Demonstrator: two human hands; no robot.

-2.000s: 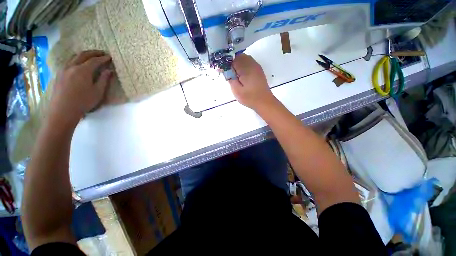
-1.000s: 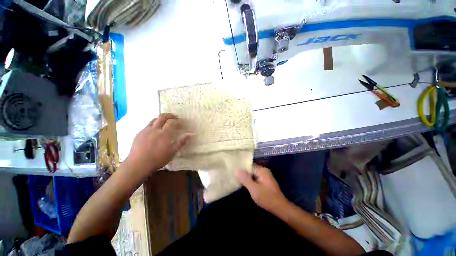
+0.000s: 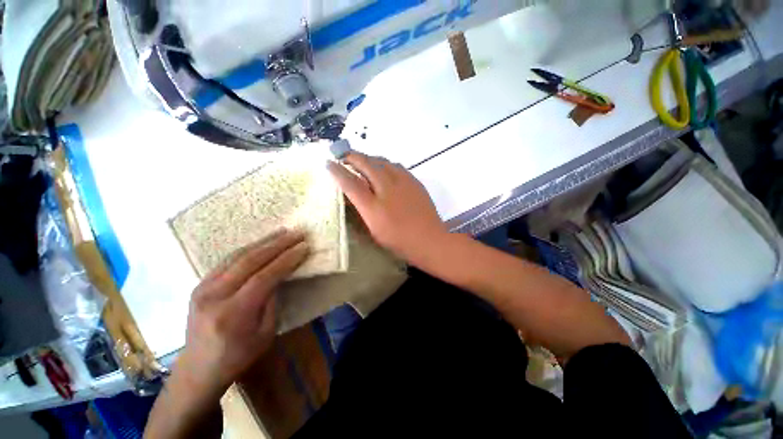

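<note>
A beige fleece panel (image 3: pixel 257 210) lies in front of the sewing machine (image 3: pixel 249 51), its upper right corner close to the presser foot area (image 3: pixel 318 129). A smoother beige part hangs below it over the table's front edge. My left hand (image 3: pixel 245 296) presses flat on the panel's lower left part. My right hand (image 3: pixel 391 201) has its fingertips at the panel's upper right edge, just below the machine's foot. The needle cannot be made out in the glare.
Thread snips (image 3: pixel 571 92) and yellow and green scissors (image 3: pixel 678 90) lie on the table to the right. A pile of beige pieces (image 3: pixel 56 69) is at the back left. Red-handled scissors (image 3: pixel 57 374) are at the left. Layered pieces (image 3: pixel 700 240) are beyond the front edge at the right.
The panel has turned and moved up to the machine's foot. My right hand has moved from the panel's hanging lower end to its upper right edge. My left hand still rests on the panel.
</note>
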